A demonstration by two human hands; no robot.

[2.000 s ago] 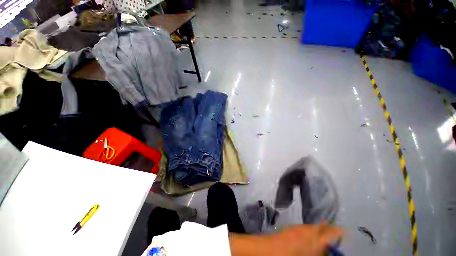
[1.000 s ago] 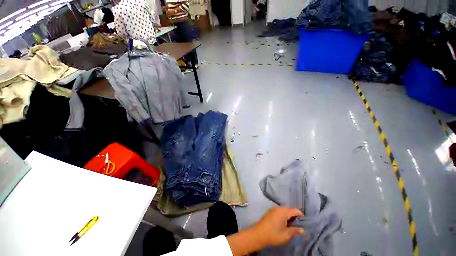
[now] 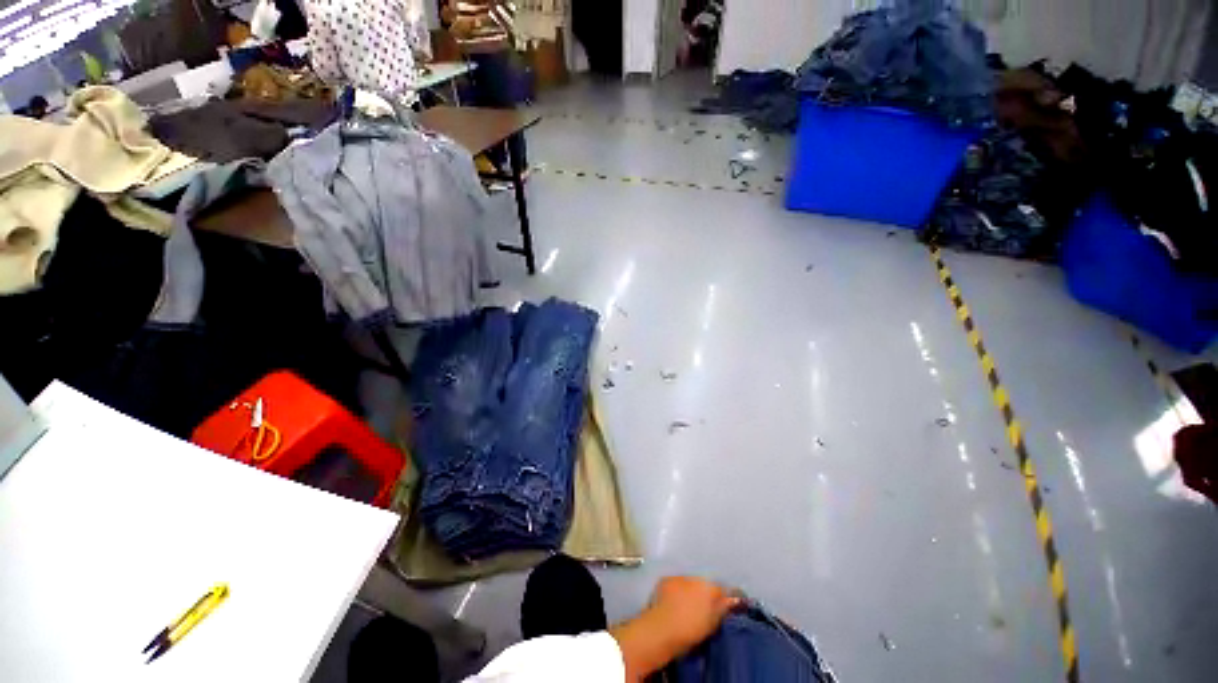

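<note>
My right hand point(image 3: 695, 610), bare below a white sleeve, is at the bottom, right of the black shoes. It is closed on the top edge of dark blue jeans point(image 3: 755, 651), which are cut off by the lower picture edge. My left hand is out of the picture. Yellow-and-black thread snips point(image 3: 188, 622) lie on the white tabletop point(image 3: 80, 534) at the lower left. A folded pile of dark blue jeans point(image 3: 501, 414) lies on a tan cloth point(image 3: 608, 500) on the floor.
A red stool point(image 3: 301, 424) beside the table holds scissors point(image 3: 259, 434) with a yellow handle. Grey garments point(image 3: 394, 220) hang over a brown table behind. Blue bins point(image 3: 875, 167) with clothes stand at the back right. Yellow-black tape point(image 3: 995, 380) crosses the floor.
My right hand moved from the grey garment on the floor back to the left, and now holds dark blue jeans. The grey garment is out of view. The view has tilted slightly up.
</note>
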